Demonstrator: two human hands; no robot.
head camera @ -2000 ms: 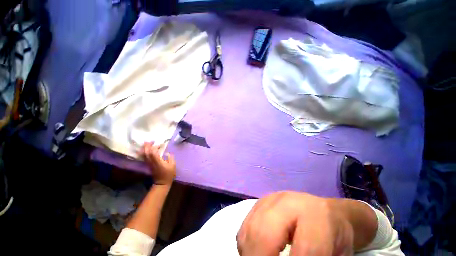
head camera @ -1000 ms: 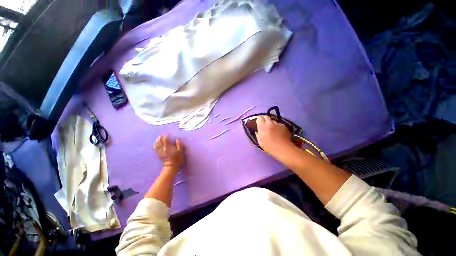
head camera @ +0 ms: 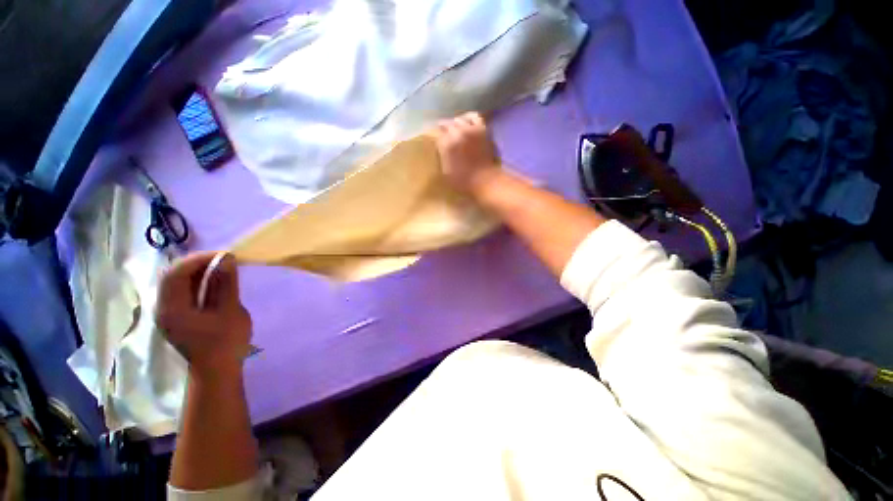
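A cream garment panel (head camera: pixel 362 215) is stretched between my two hands above the purple table, somewhat blurred. My left hand (head camera: pixel 204 308) grips its narrow end, where a small pale band shows between the fingers. My right hand (head camera: pixel 468 155) holds the panel's wider far part near the rumpled white pile. The steam iron (head camera: pixel 632 174) sits at the right, with no hand on it.
The far stack of white panels (head camera: pixel 392 68) lies beyond my hands. A phone (head camera: pixel 204 127), scissors (head camera: pixel 164 217) and the left stack of panels (head camera: pixel 122 294) lie at the left. Yellow iron lines (head camera: pixel 723 245) trail right. Loose threads (head camera: pixel 358 327) lie on the purple cover (head camera: pixel 411 303).
My right hand has let go of the iron, which now sits farther right and back. Both hands now hold a cream panel. My left hand has left the tabletop and moved left.
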